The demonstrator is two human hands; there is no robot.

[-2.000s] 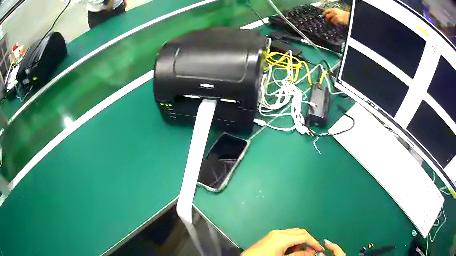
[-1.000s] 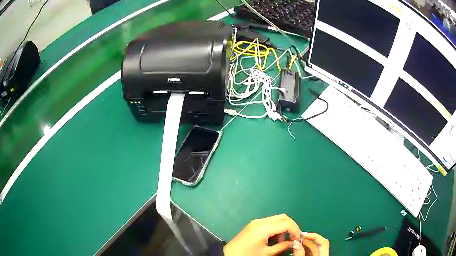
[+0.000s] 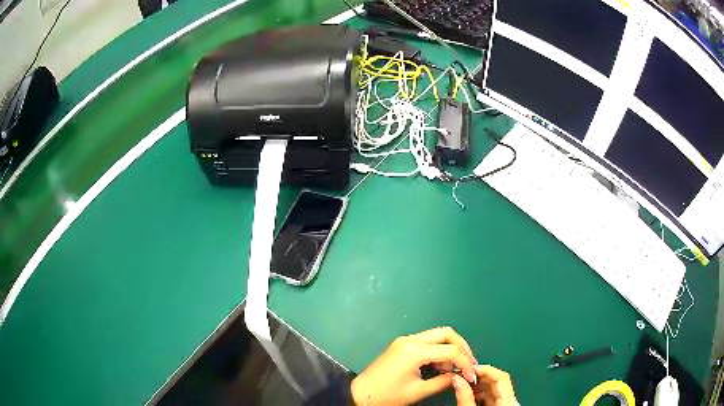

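My left hand [image 3: 413, 369] is at the bottom centre, its fingers curled and its thumb and fingertips close together. My right hand [image 3: 494, 387] is just right of it, cut off by the lower edge, its fingertips meeting those of my left hand. Something small may be between the fingers, but it is too small and hidden to tell. A dark sleeve shows at my left wrist.
A black label printer [image 3: 270, 103] has a long white label strip [image 3: 264, 230] hanging over a dark panel [image 3: 230, 369]. Nearby are a smartphone [image 3: 308, 238], tangled cables [image 3: 397, 127], white keyboard [image 3: 579, 226], monitor [image 3: 548, 59], slim dark tool [image 3: 587, 357], yellow tape roll [image 3: 610, 394] and white mouse [image 3: 667, 392].
The view has shifted right and down, so the printer and phone sit further left and the tape roll and mouse have come into view. My hands stay together at the fingertips.
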